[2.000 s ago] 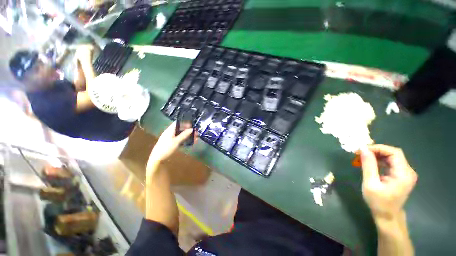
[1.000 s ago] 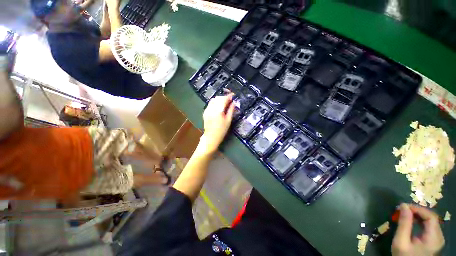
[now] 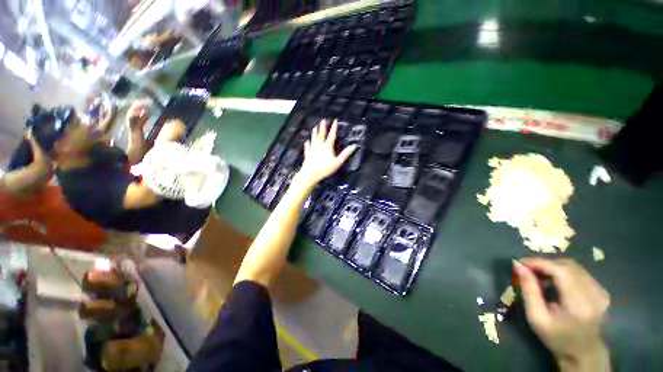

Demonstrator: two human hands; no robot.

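The large shiny black tray (image 3: 454, 190) lies on the dark green bench with phone housings in its pockets, such as a grey one (image 3: 405, 161) in the middle row. My left hand (image 3: 323, 154) is over the tray's middle row with its fingers spread, partly covering housings there; no held thing shows. My right hand (image 3: 563, 301) is low over the bench at the right, thumb and fingertips pinched on a small orange-brown piece (image 3: 517, 276), mostly hidden by the fingers.
A cream heap of flakes (image 3: 529, 200) lies right of the tray, with a small scrap cluster (image 3: 491, 325) nearer me. A white bent piece (image 3: 599, 174) and a dark slab (image 3: 640, 142) are beyond. More trays (image 3: 342, 51), a white fan (image 3: 182, 174), seated person (image 3: 94, 171) and cardboard box (image 3: 225, 254) are left.
My left hand held a dark housing at the tray's near edge, then was at the near row; now it is spread over the middle row. My right hand keeps its pinch near the scraps.
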